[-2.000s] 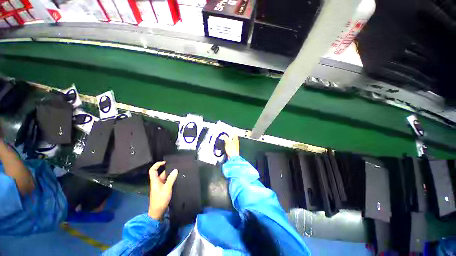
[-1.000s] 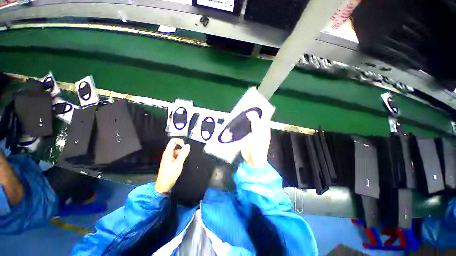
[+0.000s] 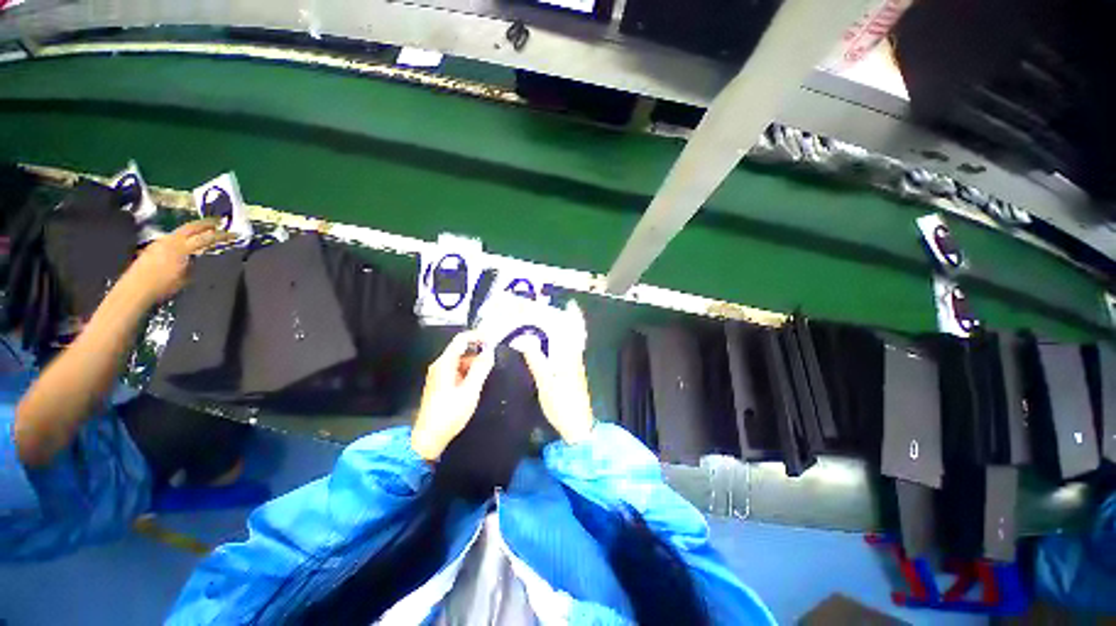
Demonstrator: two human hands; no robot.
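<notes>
My left hand (image 3: 453, 397) is at the upper left edge of a black box (image 3: 492, 422) in front of me, with its fingers bent on it. My right hand (image 3: 562, 385) holds a white bagged coiled cable (image 3: 529, 328) at the top end of the box. The fingers hide part of the packet, and I cannot tell whether it is inside the box. Another bagged cable (image 3: 449, 280) lies on the ledge to the left, and one more (image 3: 521, 289) shows just behind the held packet.
Black boxes lean in rows at left (image 3: 294, 316) and right (image 3: 912, 410). A green conveyor (image 3: 404, 165) runs behind the ledge, under a slanting grey post (image 3: 698, 159). At left another person's arm (image 3: 98, 349) reaches a bagged cable (image 3: 222, 208). A red and blue stool (image 3: 955, 585) stands below right.
My right hand has brought the raised packet down and left to the top of the black box. My left hand has moved up to the box's edge. The neighbour's arm has reached in.
</notes>
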